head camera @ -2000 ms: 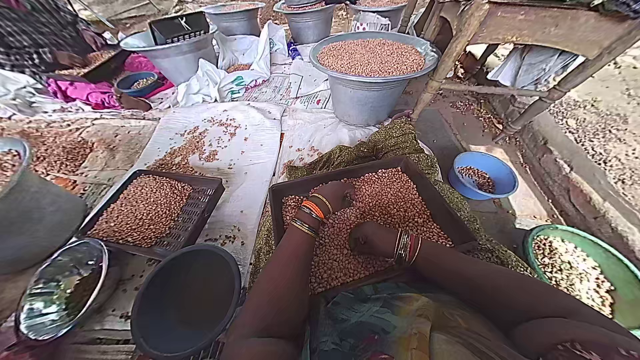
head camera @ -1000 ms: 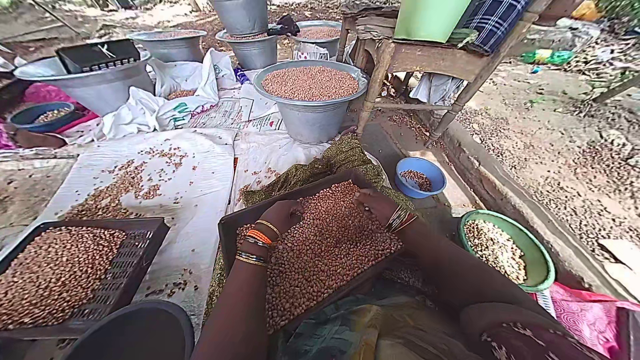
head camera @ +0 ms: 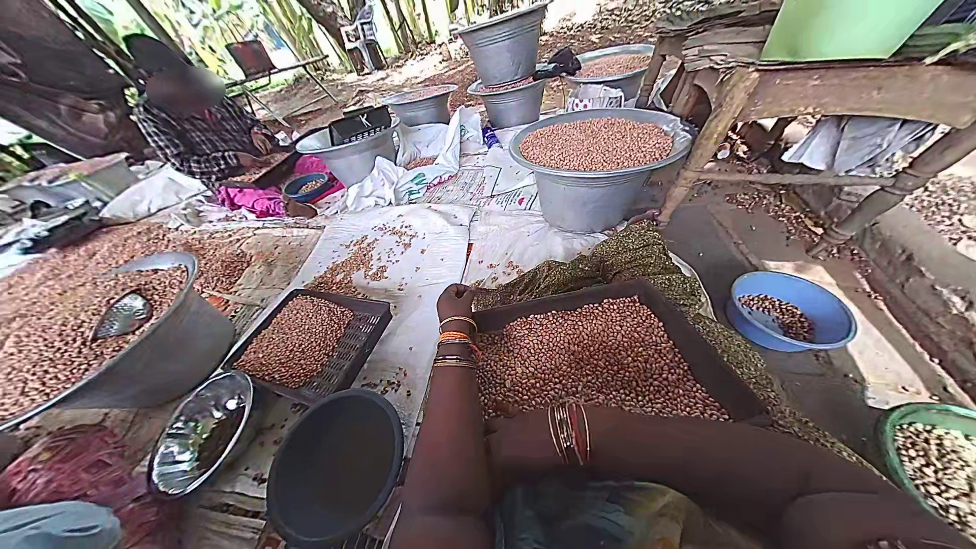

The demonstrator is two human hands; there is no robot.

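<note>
A dark rectangular tray (head camera: 732, 381) in front of me holds a broad layer of reddish-brown nuts or seeds (head camera: 587, 354). My left hand (head camera: 456, 301), with orange and gold bangles at the wrist, is curled at the tray's far left corner; whether it holds anything is hidden. My right arm lies across the tray's near side. Its hand (head camera: 517, 438) is low beside my left forearm, over the near left part of the tray, with the fingers hidden. A green-brown patterned cloth (head camera: 633, 255) lies under and beyond the tray.
Left are a slatted tray (head camera: 358, 343) of nuts, a dark basin (head camera: 335, 465), a shiny metal bowl (head camera: 202, 435) and a large metal tub (head camera: 179, 335). A full metal basin (head camera: 587, 187) stands ahead; blue (head camera: 793, 305) and green (head camera: 888, 435) basins stand right. A person (head camera: 202, 141) sits far left.
My left hand has moved from the nuts to the tray's left corner. My right hand has come from the tray's far side to its near left side. The view has turned left.
</note>
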